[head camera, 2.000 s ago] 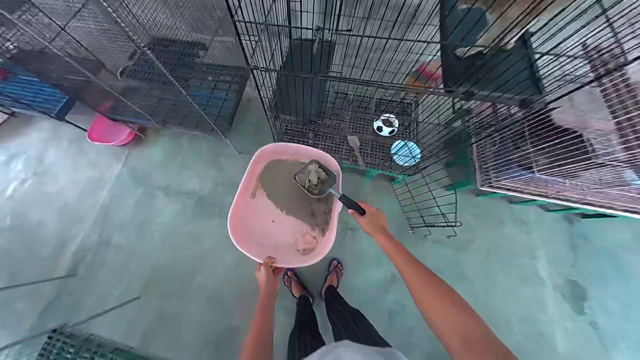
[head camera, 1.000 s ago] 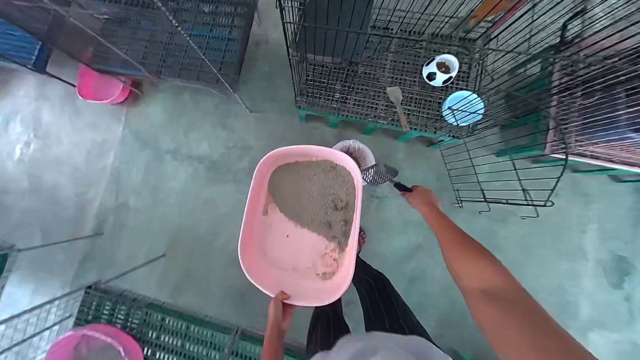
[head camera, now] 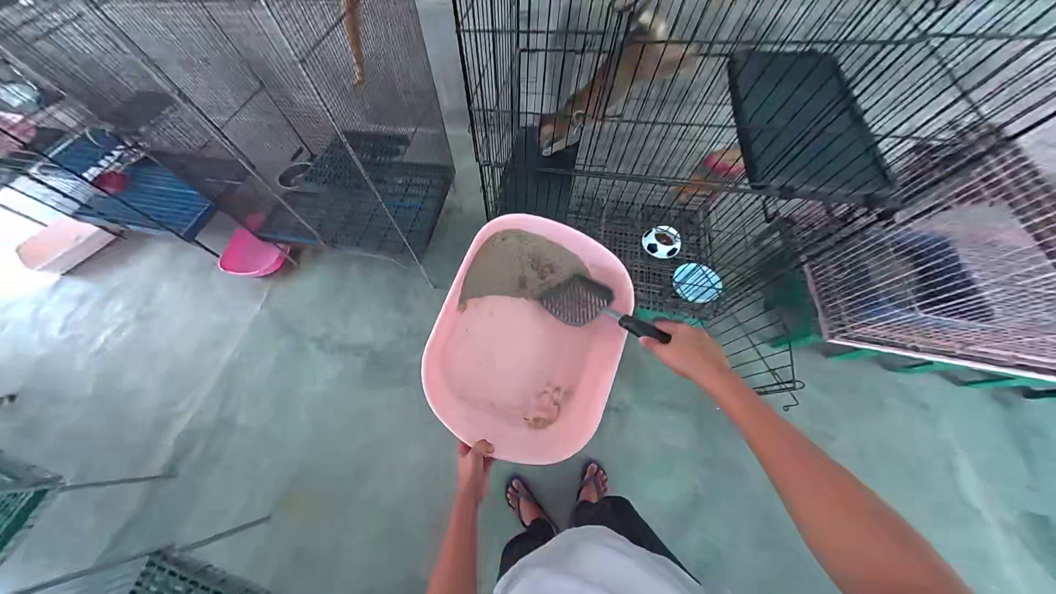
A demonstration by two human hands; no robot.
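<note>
My left hand (head camera: 475, 462) grips the near rim of a pink plastic litter tray (head camera: 503, 346), holding it over the floor. Greyish litter (head camera: 520, 264) is gathered at the tray's far end, and a small clumpy patch (head camera: 544, 407) lies near the close right corner. My right hand (head camera: 689, 351) is closed on the black handle of a slotted litter scoop (head camera: 577, 300). The scoop's head is over the right edge of the litter inside the tray, and no clumps can be made out on it.
Beyond the tray stands a black wire cage (head camera: 594, 206) with a brown-and-white cat (head camera: 606, 82), a football-patterned bowl (head camera: 661, 242) and a light blue bowl (head camera: 697, 283). Its open door (head camera: 763, 355) juts out at right. More cages and a bright pink pan (head camera: 252, 254) are at left.
The scoop held clumps over the tray two seconds ago, then was beside a white container right of the tray. Now my right hand has it back inside the tray. The view has shifted.
</note>
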